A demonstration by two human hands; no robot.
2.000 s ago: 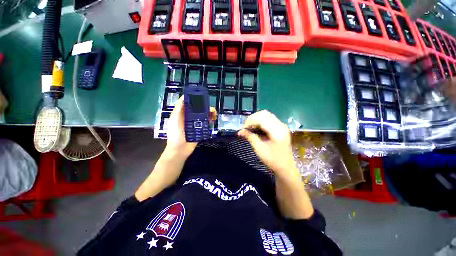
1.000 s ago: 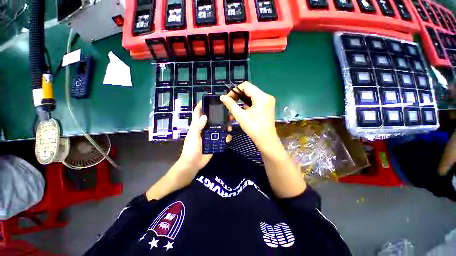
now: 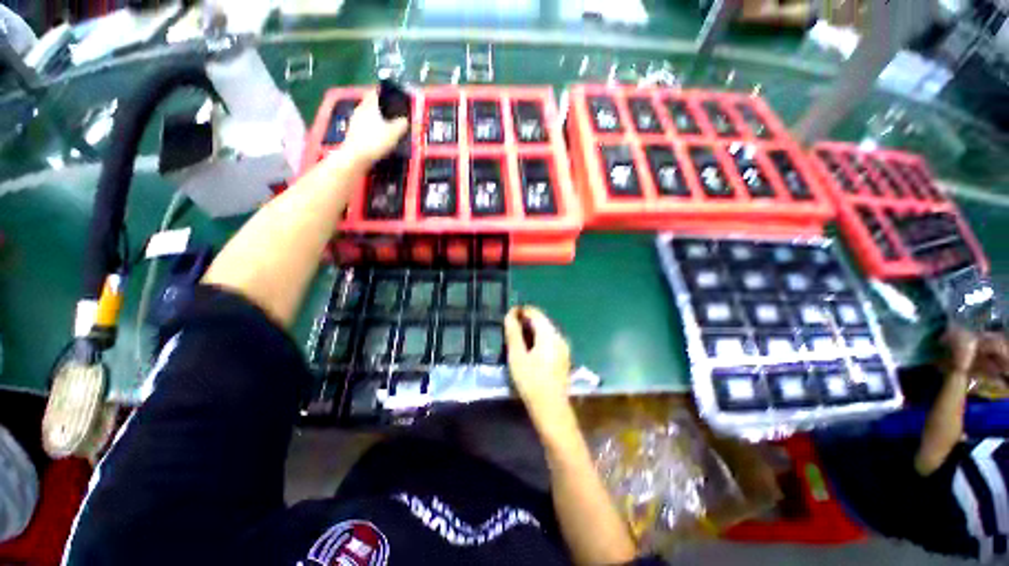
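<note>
My left hand (image 3: pixel 374 130) reaches over the near red-orange phone tray (image 3: pixel 454 227) and holds a dark keypad phone (image 3: pixel 393 100) at its back-left part; the phone is blurred. My right hand (image 3: pixel 539 352) is at the right edge of the clear lens tray (image 3: pixel 415 321), fingers curled around something small and dark that I cannot make out clearly. The lens tray holds rows of black-bordered squares. Clear film (image 3: pixel 448 385) lies over its front edge.
More phone trays (image 3: pixel 699 210) stand to the right. A second lens tray (image 3: pixel 780 332) lies right. A black duct (image 3: pixel 107 221), separate phone (image 3: pixel 183 290) and white-grey box (image 3: pixel 238 166) are left. A scrap box (image 3: pixel 664 475) is below the bench. Another person's hands (image 3: pixel 974 354) are at far right.
My left hand has carried the phone from above the lap forward and left to the phone tray. My right hand has left the phone and dropped nearer the bench edge. The view has tilted up.
</note>
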